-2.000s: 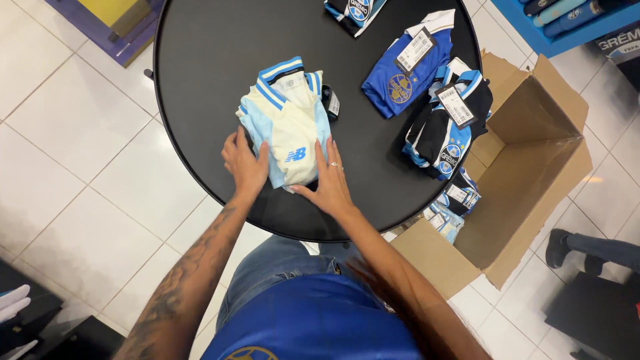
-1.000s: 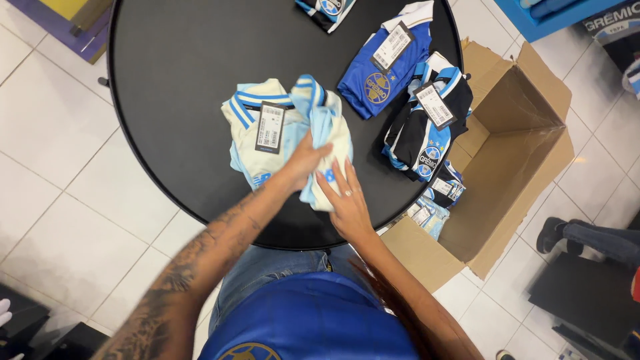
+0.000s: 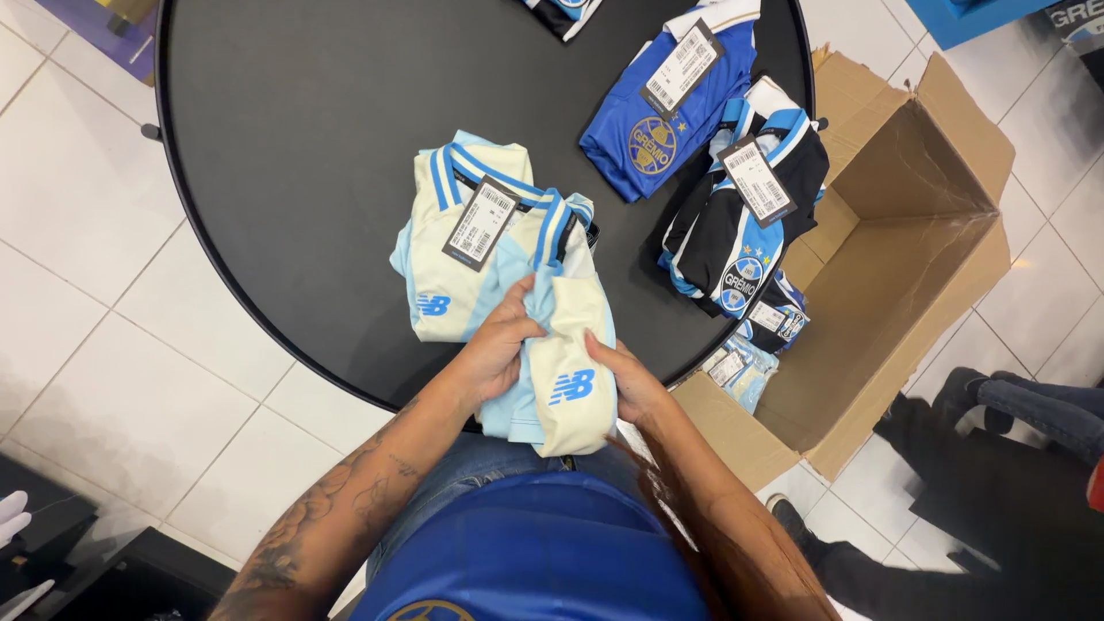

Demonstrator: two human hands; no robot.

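Observation:
My left hand (image 3: 500, 349) grips the left side of a folded cream and light-blue New Balance polo shirt (image 3: 576, 345). The fingers of my right hand (image 3: 628, 379) hold that shirt's right edge. It is lifted partly past the near edge of the round black table (image 3: 293, 172). Against it on the left, a second folded cream and light-blue shirt (image 3: 440, 297) lies on the table, a hang tag (image 3: 480, 222) on top near the collars. Something dark is partly hidden behind the held shirt's collar.
A folded blue jersey (image 3: 621, 129) and a pile of black, blue and white striped jerseys (image 3: 716, 233) lie at the table's right. An open cardboard box (image 3: 897, 259) holding packed garments (image 3: 743, 371) stands on the tiled floor beyond. Another person's legs (image 3: 1035, 405) show at the right.
Two seconds ago both hands rested on one shirt stack at the table. Now one shirt is apart from the other, moved right and toward my body, and the tagged shirt is uncovered.

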